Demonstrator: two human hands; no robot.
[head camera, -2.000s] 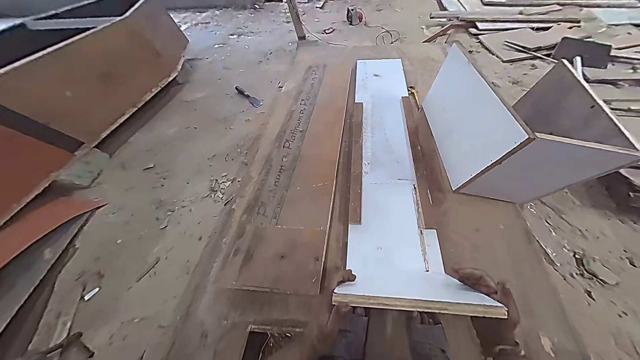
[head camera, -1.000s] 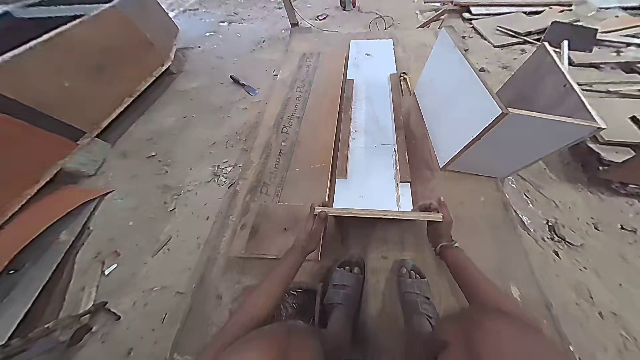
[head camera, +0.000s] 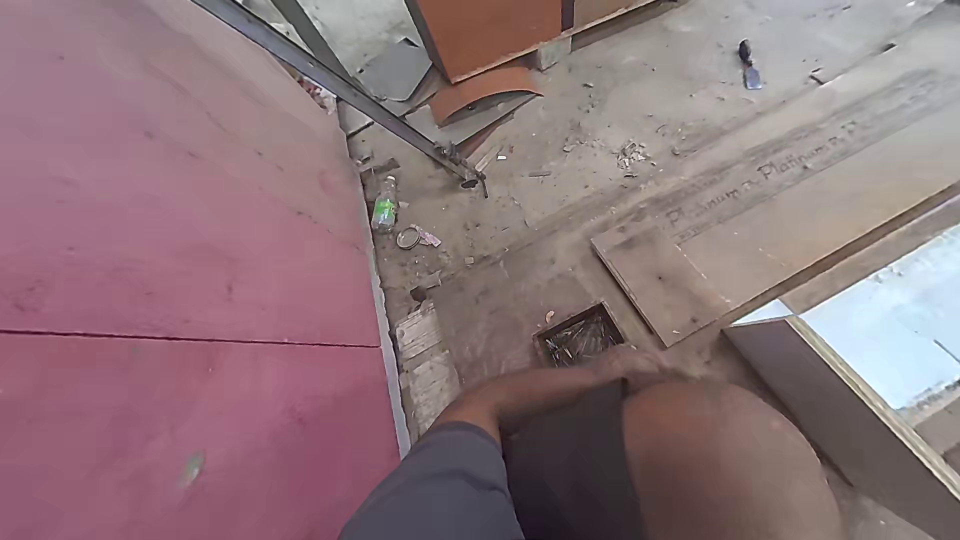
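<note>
My left hand (head camera: 634, 363), blurred, is at the right edge of a small open box (head camera: 541, 352) of loose nails (head camera: 585, 341), just beyond my knee. Its fingers are partly hidden, and I cannot tell whether it holds anything. My right hand is out of view. Right of my knee, a board (head camera: 840, 405) stands on its long edge against a white-faced panel (head camera: 889, 315) lying flat. A brown plywood sheet (head camera: 810, 225) with printed lettering lies beyond the box.
A large pink panel (head camera: 187, 262) fills the left side. A metal bar (head camera: 360, 97) slants down to the floor near a plastic bottle (head camera: 385, 206). A scraper (head camera: 750, 71) lies at the upper right; an orange cabinet (head camera: 495, 34) stands at the top.
The view has swung far to the left. My left hand has let go of the white board's end and is now by the nail box. The right hand has left the view.
</note>
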